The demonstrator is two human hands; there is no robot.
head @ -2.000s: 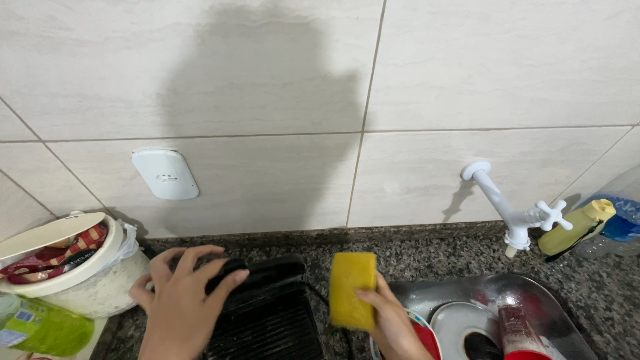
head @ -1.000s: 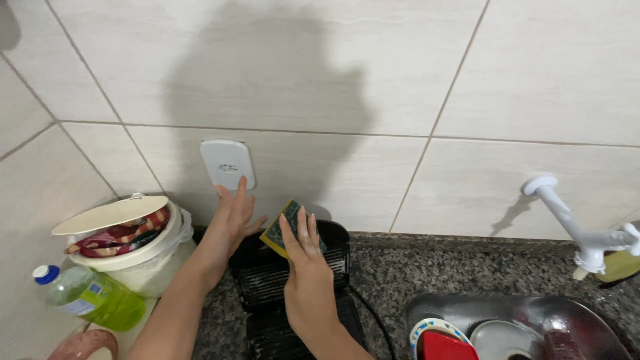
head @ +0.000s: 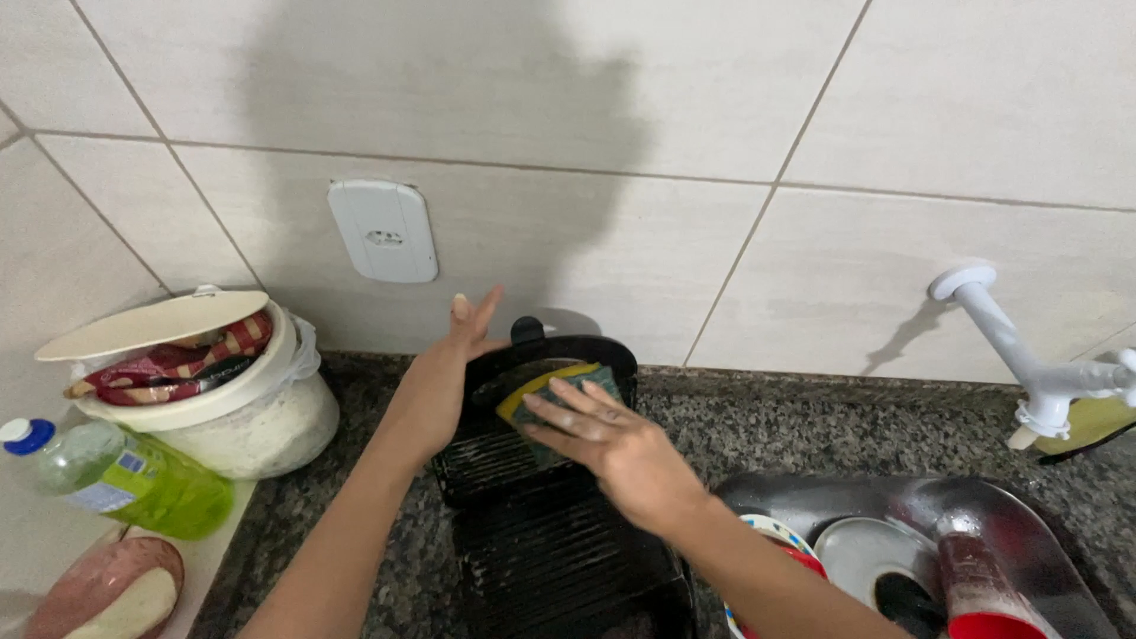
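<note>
A black electric grill (head: pixel 568 559) with ridged plates lies opened on the granite counter, its raised lid toward the tiled wall. My right hand (head: pixel 621 444) presses a yellow and green sponge (head: pixel 537 390) against the upper ridged plate, green side toward the palm. At the lid's left edge is my left hand (head: pixel 444 373), fingers spread and thumb side near the black handle; whether it grips the lid is hard to tell.
A white bin (head: pixel 213 399) holding wrappers and a bottle of green liquid (head: pixel 133 479) stand left. Right are a steel sink (head: pixel 834 493) with dishes and a red cup, and a white tap (head: pixel 1012 346). A socket (head: pixel 383 232) is on the wall.
The sponge, held upright with its yellow side showing two seconds ago, now lies against the grill plate under my right hand. My left hand has come down from the wall socket to the lid's edge.
</note>
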